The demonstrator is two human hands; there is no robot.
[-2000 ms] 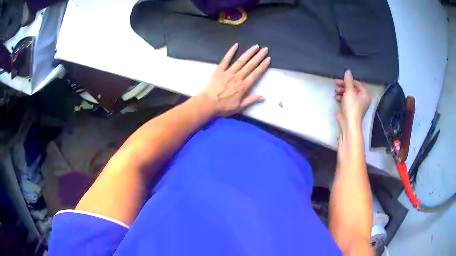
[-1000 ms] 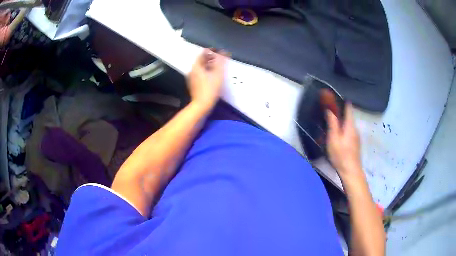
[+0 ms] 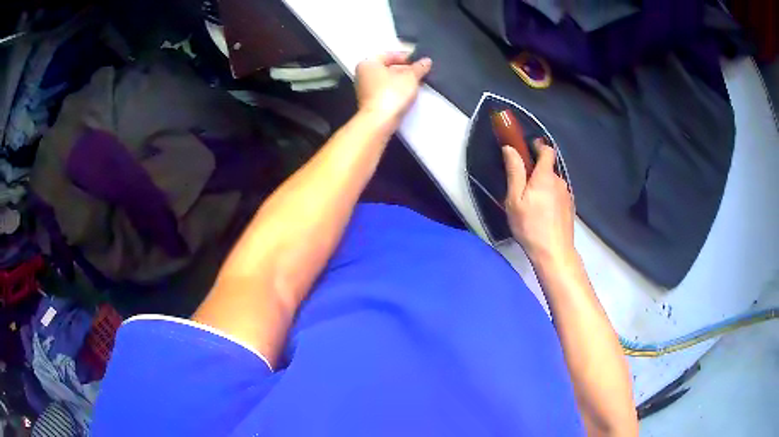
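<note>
A dark grey garment (image 3: 598,145) with purple parts lies on the white table, its near edge running diagonally. A round yellow and purple badge (image 3: 531,70) shows on it. My right hand (image 3: 540,198) holds the brown handle of the iron (image 3: 487,158), whose dark pointed plate lies over the garment's near edge and the white table. My left hand (image 3: 391,85) is at the garment's edge, left of the iron, fingers bent together; the fingertips seem to pinch the hem.
The white table (image 3: 440,154) runs diagonally. A pale hose (image 3: 700,333) crosses its right side, above dark thin strips (image 3: 670,394). Grey-purple cloth (image 3: 128,179) is heaped below at left, with red baskets (image 3: 102,337) and more cloth near it.
My right hand has taken hold of the iron and moved it left onto the garment's edge. My left hand, earlier flat on the garment, is now bent at its edge. The view has turned.
</note>
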